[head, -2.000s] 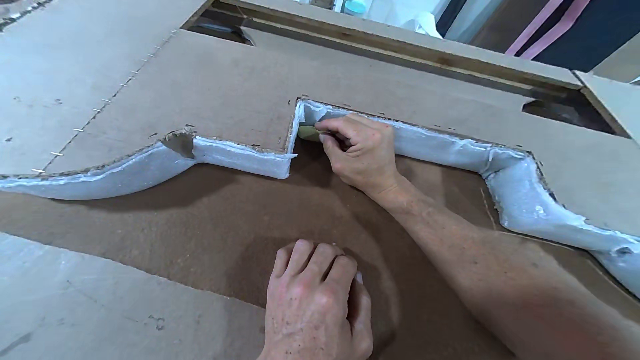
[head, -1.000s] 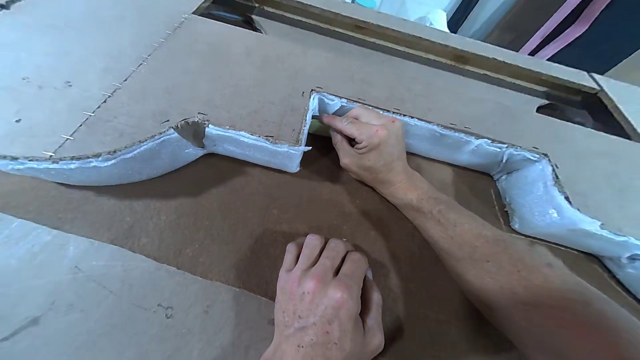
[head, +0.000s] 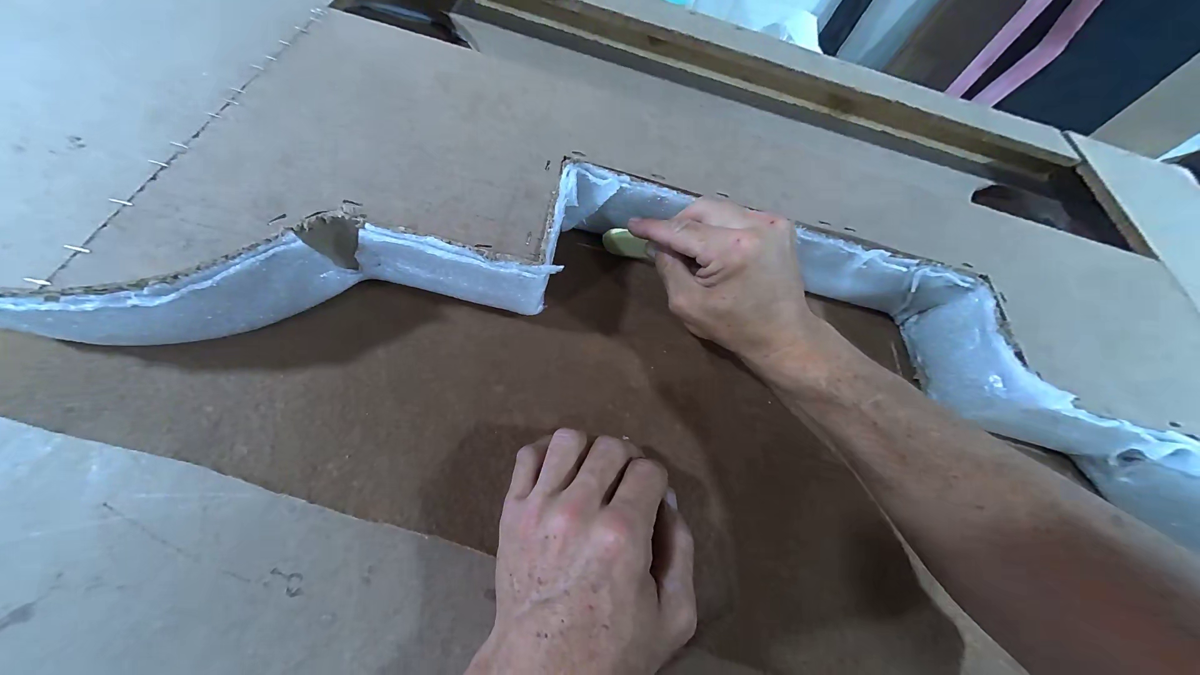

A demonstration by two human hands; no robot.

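Note:
My right hand (head: 731, 272) holds a small pale green tool (head: 626, 244), its rounded end near the inner corner of a notch in a raised board edge. White padding (head: 450, 272) lines this edge, which curves and steps across the view; at one bend a bare brown patch (head: 333, 241) shows. Most of the tool is hidden by my fingers. Below, my left hand (head: 595, 553) rests palm down on a brown board (head: 375, 412), fingers bent, with nothing seen in it.
The raised fiberboard panel (head: 422, 131) has a stapled seam at left and staples along its edge. Beyond it runs a wooden frame rail (head: 797, 89), with dark openings near it. Pink strips (head: 1031, 56) hang at the upper right. A grey surface (head: 187, 544) lies at lower left.
The tool and my right hand have shifted slightly right, away from the notch's left wall. My left hand stays on the brown board.

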